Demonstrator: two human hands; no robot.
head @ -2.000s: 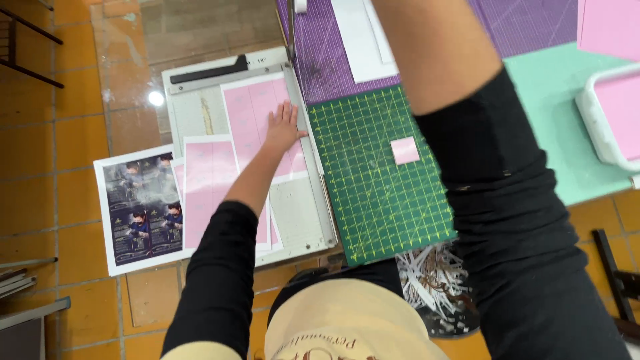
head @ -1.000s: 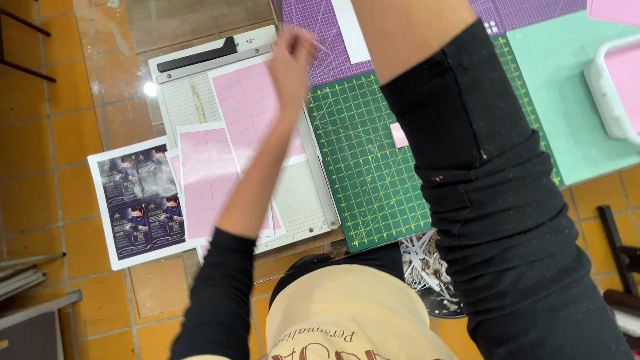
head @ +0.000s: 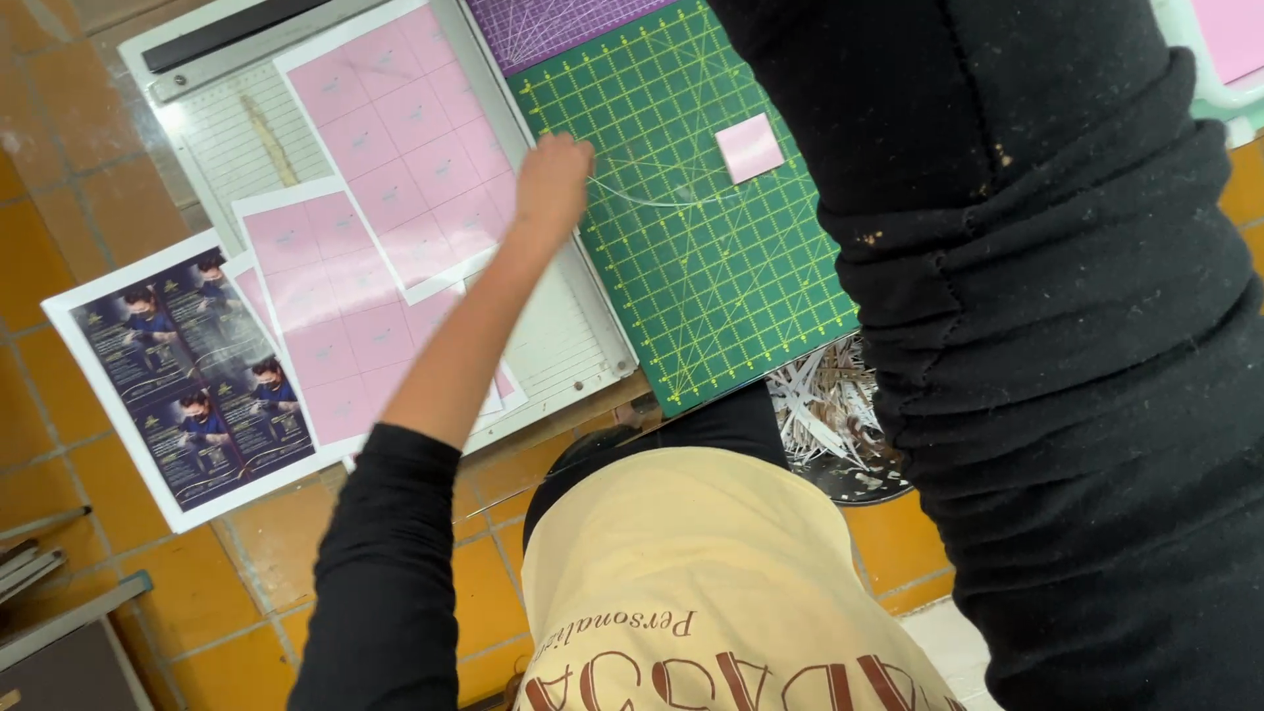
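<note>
My left hand (head: 556, 183) is closed on one end of a thin white paper strip (head: 657, 203), above the seam between the paper trimmer (head: 563, 336) and the green cutting mat (head: 731, 286). The strip curves over the mat toward a small pink card stack (head: 750, 149). Left of the hand, a printed pink sheet (head: 400, 138) with a white border lies on the trimmer bed. More pink sheets (head: 326, 316) overlap below it, beside a dark printed photo sheet (head: 193, 380). My right hand is out of view; only its black sleeve (head: 1037, 296) shows.
A bin of paper scraps (head: 829, 415) stands below the green mat's lower edge. A purple cutting mat (head: 553, 25) lies beyond it. A white tray (head: 1210, 74) with pink paper is at the upper right. Dark furniture (head: 74, 662) stands at the lower left.
My left hand has left the pink sheet, gone up to the trimmer's far end and come back down over the mat's edge, now with a white strip. The view has shifted.
</note>
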